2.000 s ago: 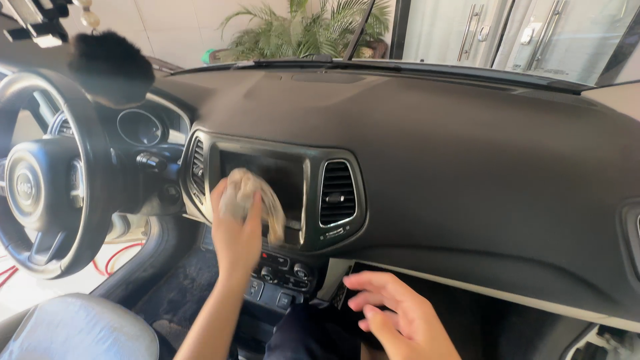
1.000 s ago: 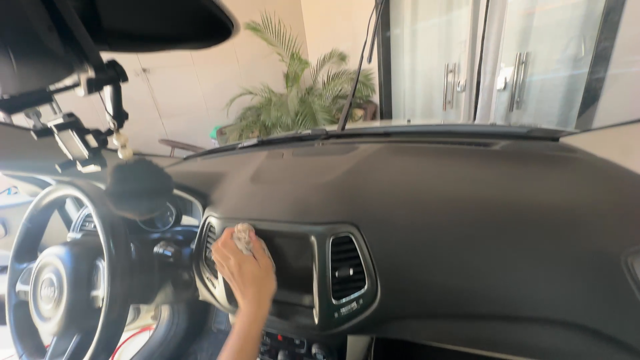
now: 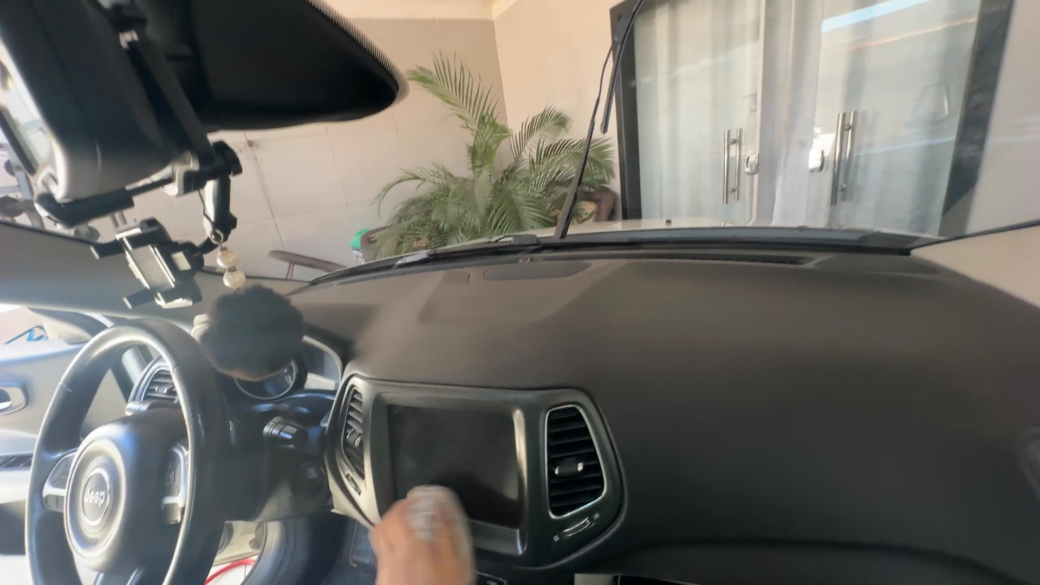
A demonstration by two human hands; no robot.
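Note:
In the head view my left hand (image 3: 424,540) is at the lower left edge of the car's center touchscreen (image 3: 455,459), blurred, with its fingers closed on a pale, crumpled cloth (image 3: 426,512). Only a little of the cloth shows at the fingertips. A dark gray trim frame surrounds the screen, with an air vent (image 3: 574,461) on its right and a narrower vent (image 3: 353,431) on its left. My right hand is out of the frame.
The steering wheel (image 3: 97,496) stands at the left. A black pompom (image 3: 252,331) hangs on beads before the instrument cluster, below a phone holder (image 3: 158,264) and the rearview mirror (image 3: 276,61). The broad dashboard (image 3: 772,390) extends right under the windshield.
My left hand has moved from the screen's upper left down to its lower edge, still with the cloth. My right hand, seen two seconds ago, has left the view. The view has tilted up.

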